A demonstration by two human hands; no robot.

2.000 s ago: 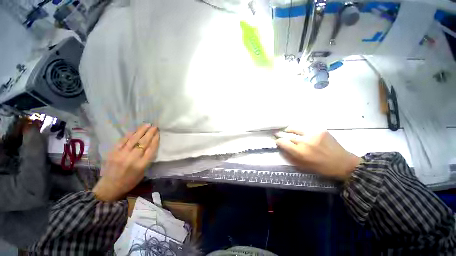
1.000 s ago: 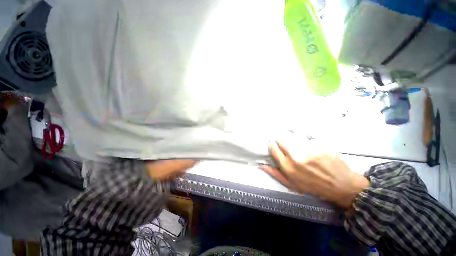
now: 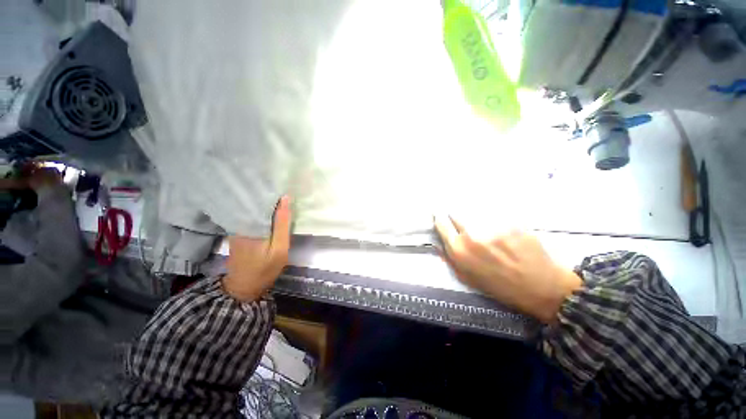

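Observation:
The light grey garment piece [image 3: 221, 106] lies spread on the white machine table, washed out by the lamp at its middle. Its front edge runs along the table's front. My left hand [image 3: 260, 255] is at the cloth's front edge, thumb raised on the cloth; its other fingers are partly hidden, so its grip is unclear. My right hand [image 3: 507, 266] rests at the right end of the same edge, fingertips touching the cloth; whether they pinch it is unclear. The lime-green tag [image 3: 483, 65] lies left of the sewing machine [image 3: 613, 53].
Black snips [image 3: 700, 204] and a brown-handled tool [image 3: 687, 180] lie right of the machine. Red-handled scissors [image 3: 113, 233] and a grey box with fan grille [image 3: 86, 98] are at left. Another person's grey sleeve [image 3: 49, 245] is at far left. Thread tangle [image 3: 270, 397] lies below. The table's ruler edge [image 3: 409, 308] is in front.
The cloth's folds near the front edge are flatter, and the edge lies straighter. My left hand has turned, its thumb now pointing up. The view has shifted; my right hand stays at the edge.

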